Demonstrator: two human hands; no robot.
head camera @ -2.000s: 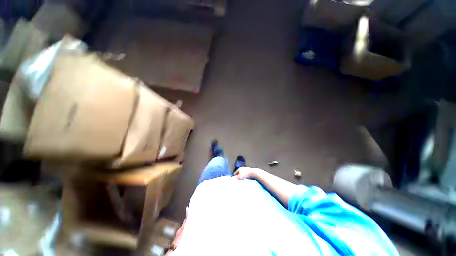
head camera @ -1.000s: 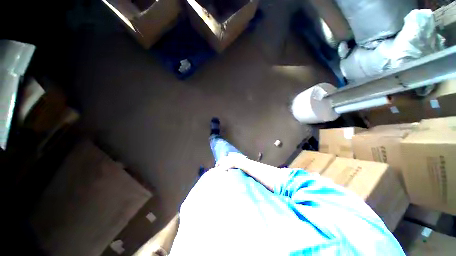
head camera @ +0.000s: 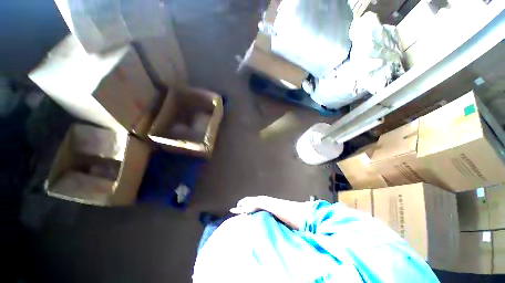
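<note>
My right hand [head camera: 249, 205] is in front of my body at the lower middle, overexposed, with its fingers pointing left. It looks empty and loosely open. My left hand is out of the picture. Ahead on the left, two open cartons stand by a blue pallet [head camera: 166, 179]. The nearer open carton [head camera: 133, 171] and the farther one [head camera: 215, 124] have pale contents that I cannot identify.
A pale pillar [head camera: 365, 116] with a round white base [head camera: 319, 145] stands to the right. Stacked brown cartons [head camera: 398, 207] are close on my right. Wrapped white sacks [head camera: 313, 33] lie beyond the pillar. A flat scrap [head camera: 278, 126] lies on the floor.
The view has swung right and moved forward. The open cartons, pillar and right-hand stacks are nearer. The big carton on the left and my left arm have left the picture.
</note>
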